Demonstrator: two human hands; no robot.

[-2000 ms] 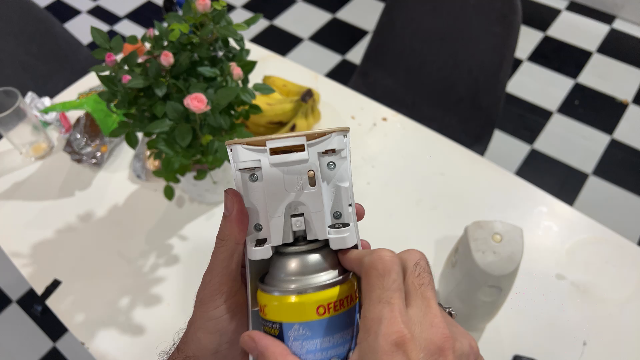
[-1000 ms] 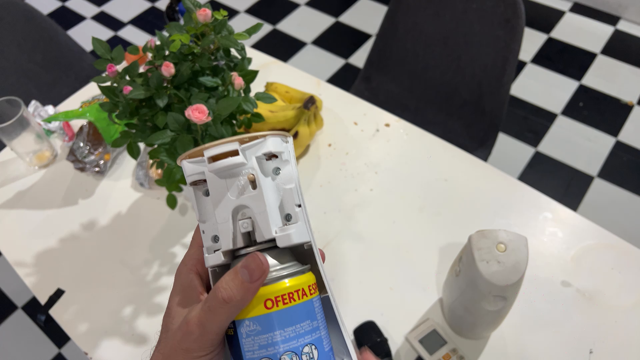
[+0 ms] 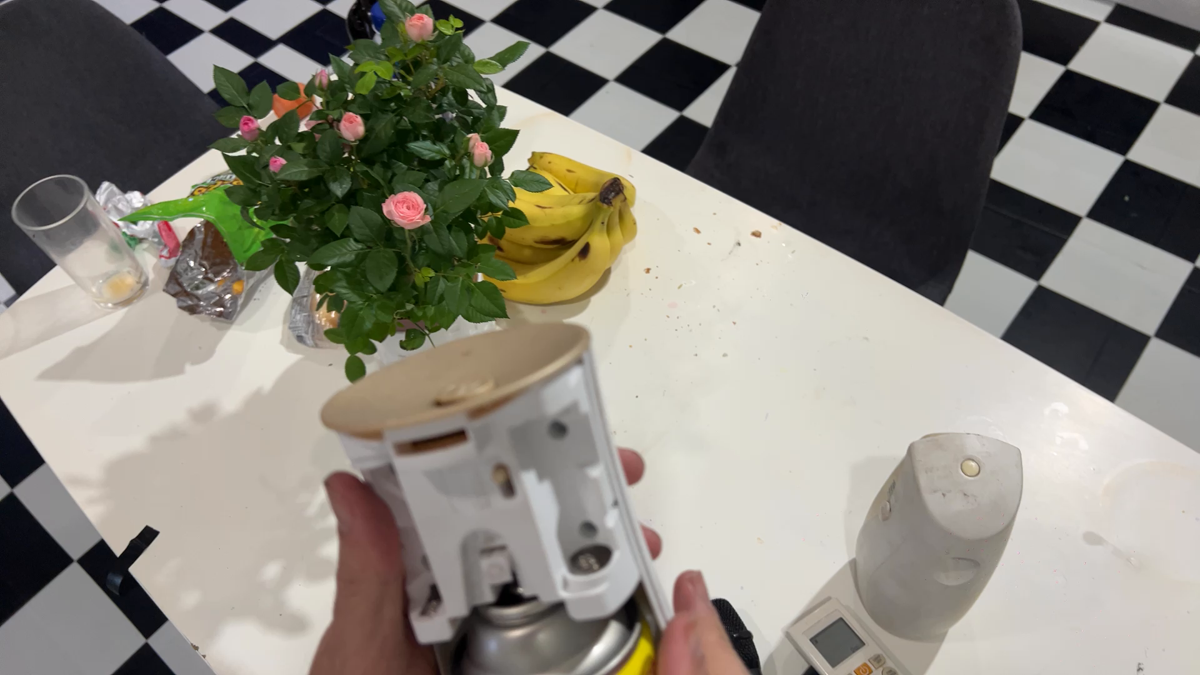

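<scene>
An air freshener dispenser, white plastic with a round beige top, is tilted in the middle of the view with its inner side showing. Below its mechanism sits a metal aerosol can with a yellow band, mostly cut off by the lower edge. My left hand wraps the dispenser, thumb on its left side and fingertips showing past its right side. At its lower right edge are the fingers of my right hand; the rest of that hand is out of view, and whether it grips is unclear.
On the white table stand a second white dispenser and a remote control at right. A potted rose plant, bananas, wrappers and a glass are farther back. Dark chairs flank the table.
My left thumb has moved from the can's top to the dispenser's left side. The dispenser has tilted, showing more of its beige top. My right fingers have come up to its lower right edge.
</scene>
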